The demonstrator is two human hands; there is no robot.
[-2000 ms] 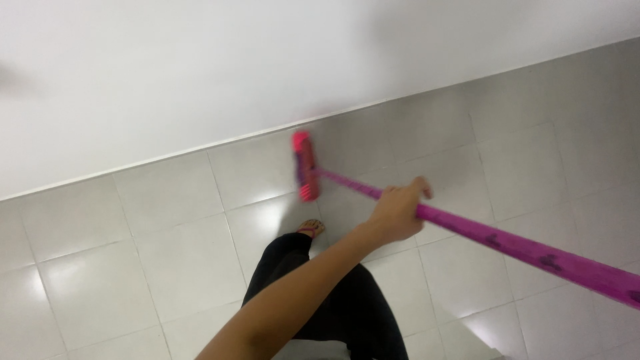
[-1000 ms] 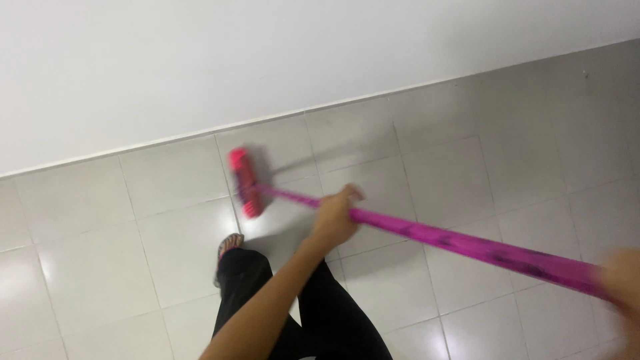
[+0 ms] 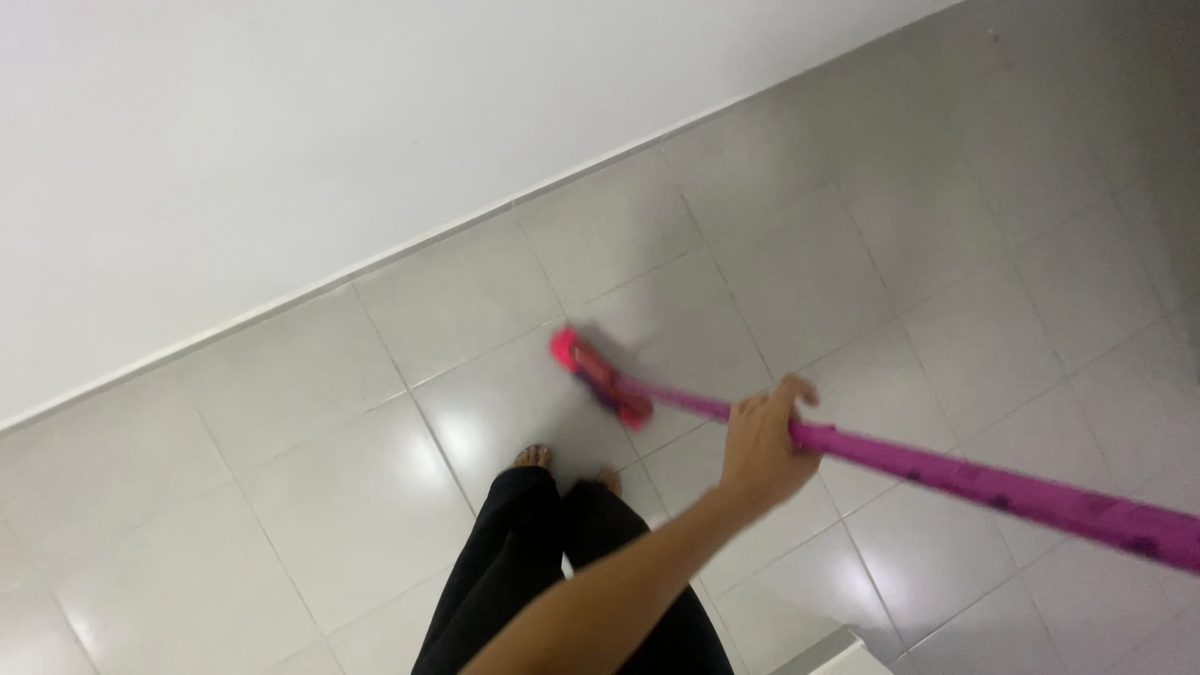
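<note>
My left hand (image 3: 769, 441) is closed around the lower part of a long magenta broom handle (image 3: 984, 487) with dark marks along it. The handle runs from the right edge down to a pink and purple broom head (image 3: 600, 375), blurred, on the tiled floor just beyond my bare feet. The head lies at a slant, some way off the wall. My right hand is out of view, and the handle's upper end passes beyond the right edge.
A white wall (image 3: 375, 122) with a narrow skirting edge (image 3: 441, 230) crosses the upper left. Grey floor tiles (image 3: 806, 272) spread below it. My feet (image 3: 532, 457) stand near the broom head. A pale edged object (image 3: 834, 656) shows at the bottom.
The broom head has come away from the wall and turned to a different slant. My right hand, partly seen at the right edge a second ago, is no longer in view.
</note>
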